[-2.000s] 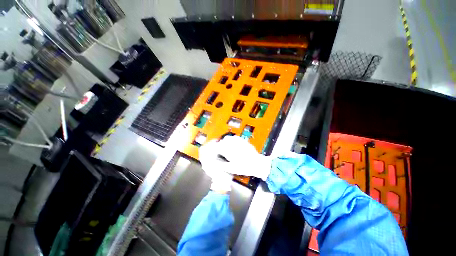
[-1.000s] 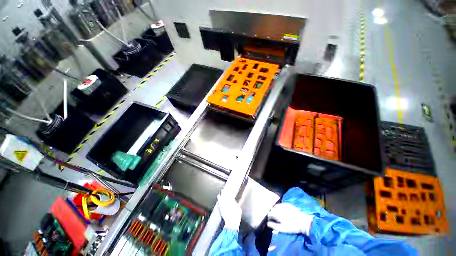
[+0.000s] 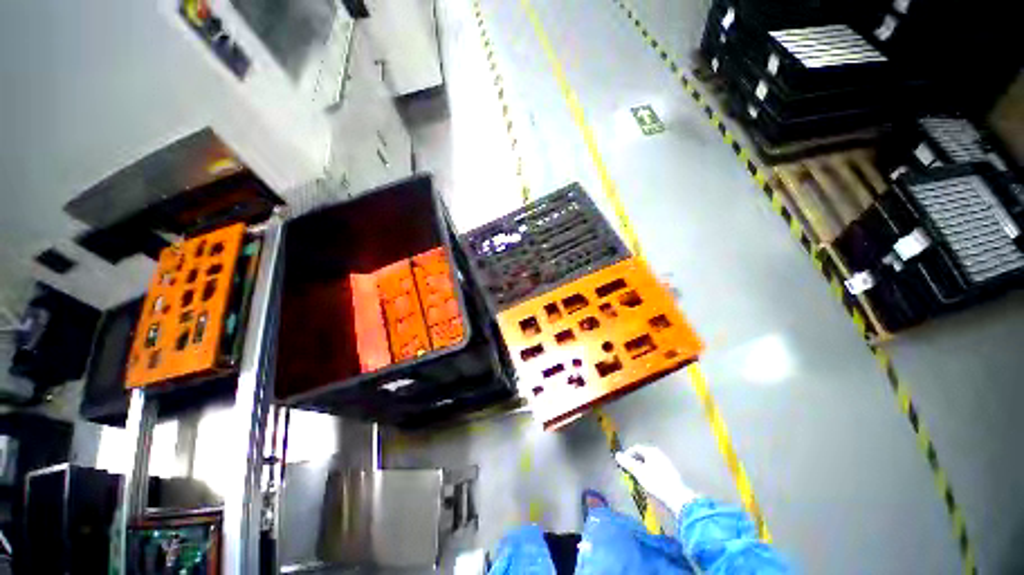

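Note:
My right hand [image 3: 657, 474], in a white glove, is low right of centre, below an orange cover plate [image 3: 584, 357] with many cut-outs. It does not touch the plate, and nothing shows in it. The plate lies low beside a black bin, next to a dark grey plate or frame [image 3: 541, 243]. A small white patch at the bottom edge may be my left glove; it is too cut off to tell. Another orange cover plate [image 3: 189, 303] lies over a board on the conveyor at the left.
The deep black bin [image 3: 449, 388] holds orange plates [image 3: 418, 309]. The conveyor rail [image 3: 256, 371] runs at its left, with a green circuit board [image 3: 174, 553] at the bottom. Yellow lines mark the grey floor. Black trays [image 3: 966, 225] stand on a wooden pallet at the upper right.
My view has swung right, away from the conveyor. My right hand has left the pale sheet near the rail and is over the floor side, below the orange plate. My left hand has left the rail.

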